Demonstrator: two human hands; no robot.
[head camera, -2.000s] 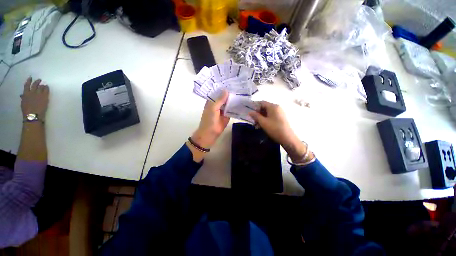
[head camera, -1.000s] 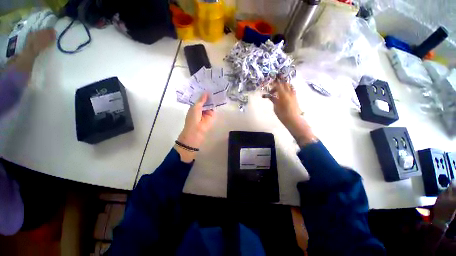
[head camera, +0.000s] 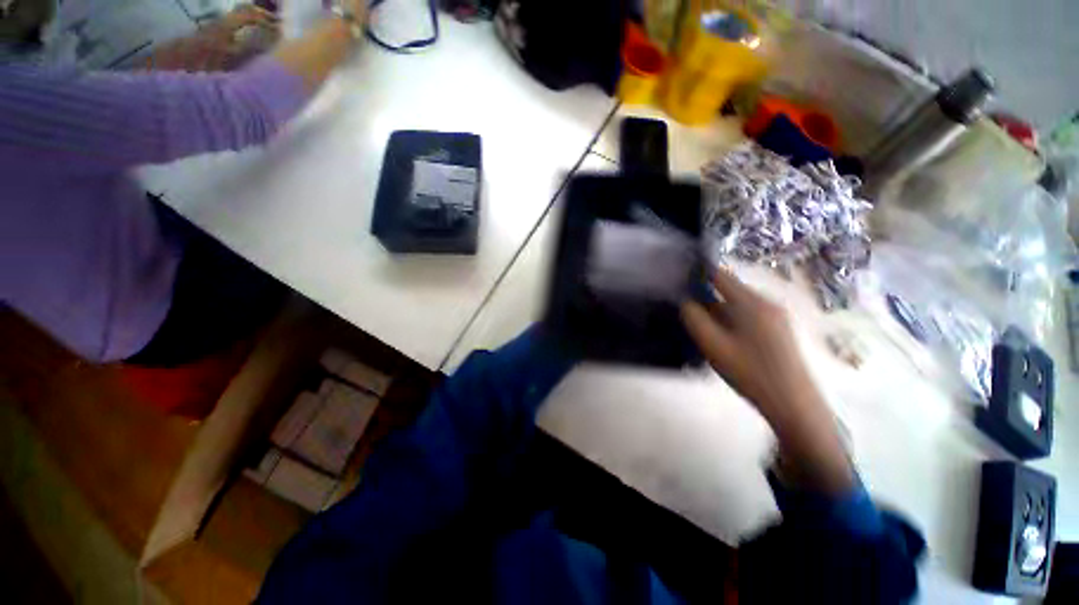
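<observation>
A black insert tray (head camera: 627, 325), blurred and raised above the bench, has a white card (head camera: 639, 260) on its upper face. My right hand (head camera: 751, 343) grips the tray's right edge. My left hand is hidden; its sleeve runs up behind the tray's lower left corner. The fan of cards does not show. Another black tray (head camera: 428, 231) with a white card lies on the left tabletop. The silvery pile of short cables (head camera: 787, 213) lies behind and right of my right hand.
A black phone (head camera: 644, 144) lies behind the raised tray. Two black trays (head camera: 1020, 396) with small pieces stand at right. Orange and yellow rolls (head camera: 710, 71), a metal flask (head camera: 929, 130) and clear bags are at the rear. A person's purple sleeve (head camera: 154, 112) is at left; an open carton (head camera: 320, 414) is below.
The view has turned left. The tray has been lifted from the bench and moved towards the left tray. My right hand has left the cable pile for the tray. My left hand and the fanned cards are out of sight.
</observation>
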